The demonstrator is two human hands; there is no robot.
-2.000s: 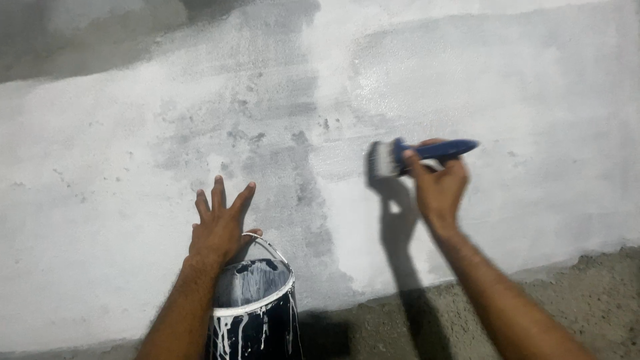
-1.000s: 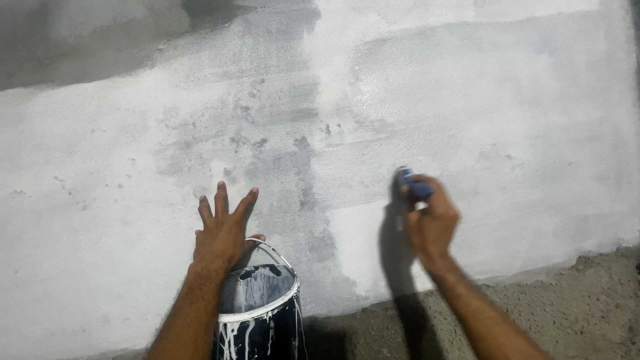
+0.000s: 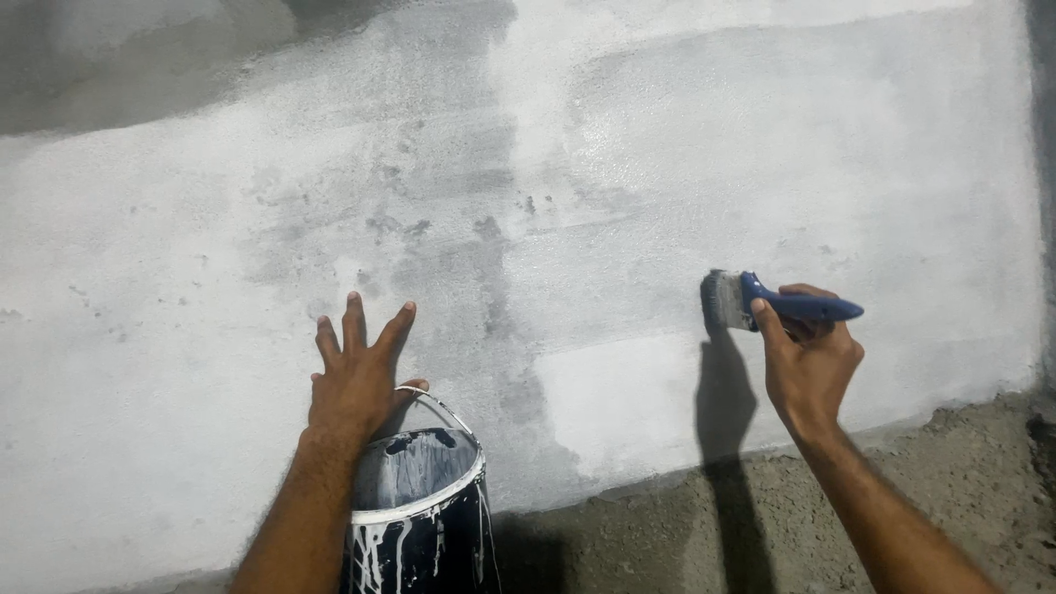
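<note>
My right hand grips a paintbrush with a blue handle, a metal ferrule and dark bristles. The bristles point left, at the white-painted wall. My left hand lies spread on the wall at lower left, its thumb by the wire handle of a black paint bucket. White paint streaks run down the bucket's outside, and its rim is coated white. The inside is smeared with paint; its bottom is hidden. Whether the thumb carries the handle is hard to tell.
Rough bare cement runs along the wall's lower edge. Grey unpainted surface shows at the upper left. Grey patches and small dark spots mark the middle of the wall. A dark edge borders the wall at the far right.
The brush, seen nearly end-on in my right hand a second ago, is now side-on, with its handle pointing right. My left hand and the bucket stay about where they were.
</note>
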